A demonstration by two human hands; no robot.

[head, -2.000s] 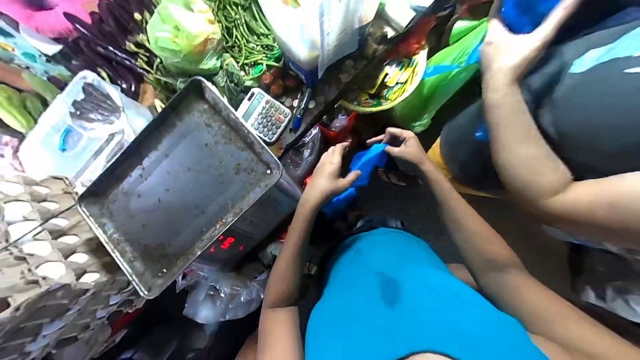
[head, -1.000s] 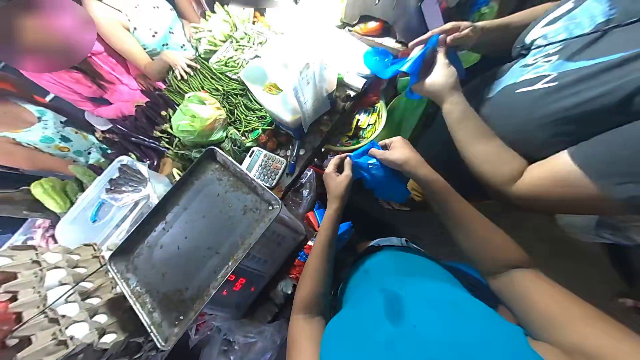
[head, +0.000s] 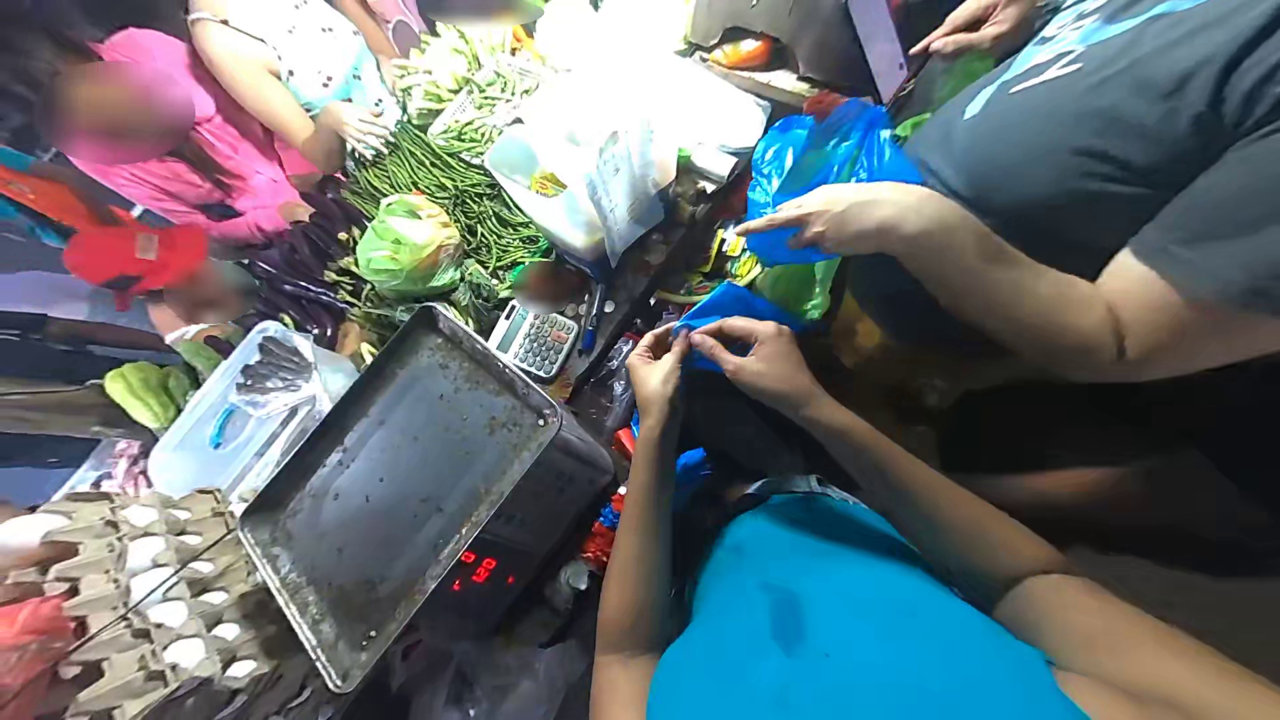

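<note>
Between my fingertips I pinch a blue plastic bag (head: 735, 305). My left hand (head: 657, 372) grips its near edge, and my right hand (head: 762, 362) holds it close beside, the fingertips of both hands nearly touching. The rest of the bag spreads behind my right hand. A calculator (head: 535, 342) and a blue pen (head: 593, 318) lie to the left of my hands. Further left is a digital scale (head: 530, 540) with a worn metal tray (head: 400, 490) on top and a lit red display.
A co-worker's hand (head: 850, 218) is at a larger blue bag (head: 825, 155) on the right. Green beans (head: 450, 185), eggplants (head: 300, 275), a bagged cabbage (head: 408, 245), a plastic tub (head: 235, 420) and egg cartons (head: 100, 580) fill the left. Several people stand across the stall.
Both my hands have stayed on the blue bag and are now closer together at its edge. The co-worker's blue bag has become spread wider, and one of their hands has moved away from it.
</note>
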